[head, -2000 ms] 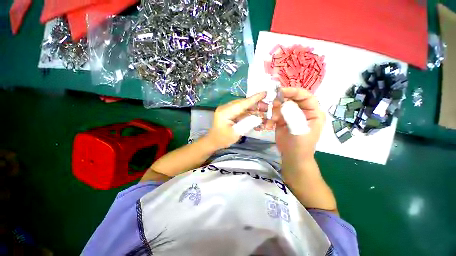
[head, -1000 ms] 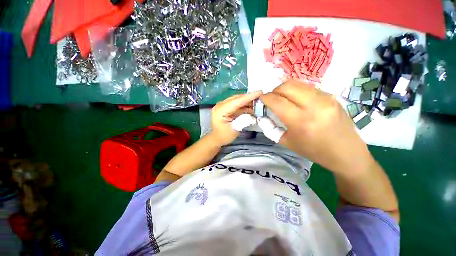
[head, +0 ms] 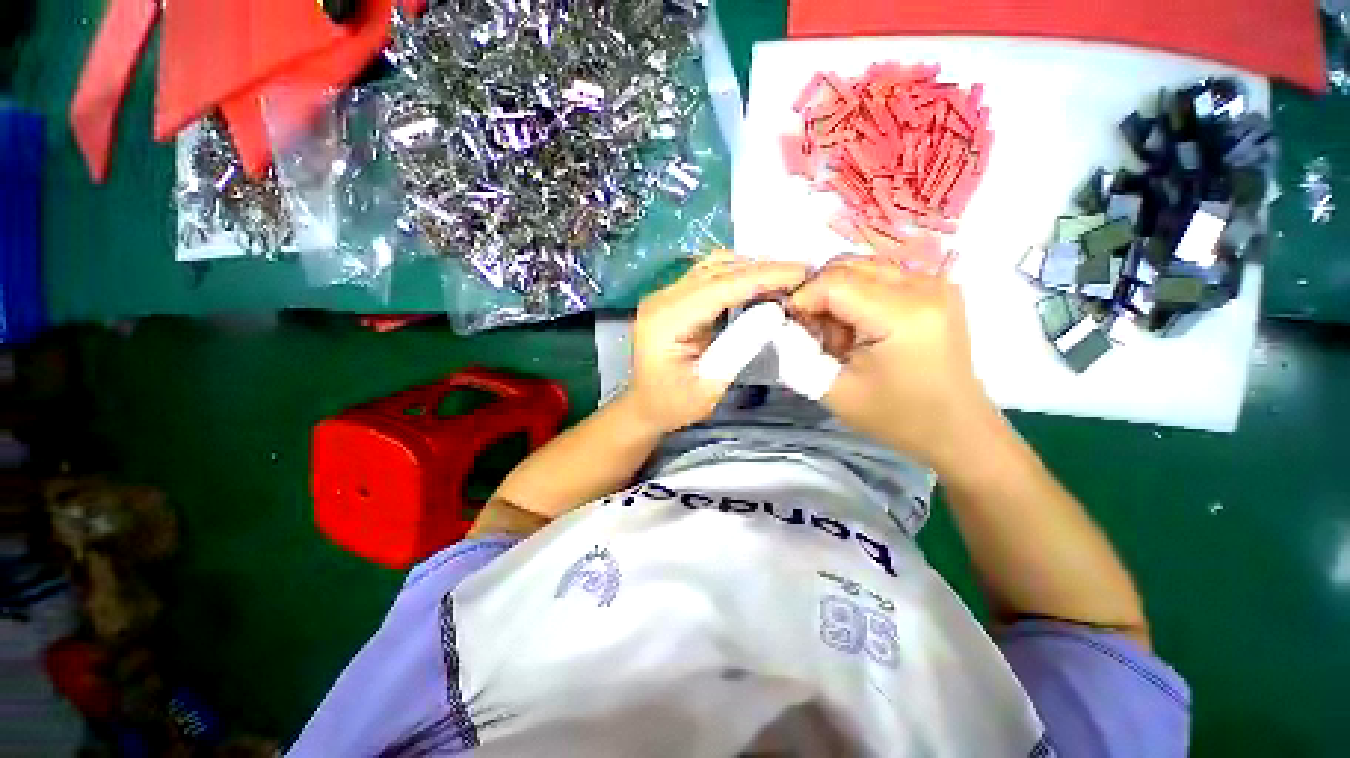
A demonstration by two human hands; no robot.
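Note:
My left hand (head: 689, 338) and my right hand (head: 888, 348) meet over my lap, fingertips and thumbs pressed together. Each thumb wears a white finger cot. They hold a small part between them; the fingers hide nearly all of it, so its kind cannot be told. Beyond my hands, a pile of red strips (head: 896, 148) and a pile of dark blocks (head: 1170, 208) lie on the white board (head: 1022, 133). A large heap of silver metal clips (head: 533, 133) lies on clear plastic to the left.
A red sheet (head: 1066, 21) lies behind the white board. Red offcuts (head: 222, 59) and a smaller metal parts heap (head: 237, 185) are at the upper left. A clear plastic bag (head: 348, 252) lies beside the clips. A red plastic stool (head: 388, 474) stands on the floor at left.
My right hand has turned and drawn in against the left. The grey piece seen between my fingertips is now almost hidden. The view has shifted over the bench.

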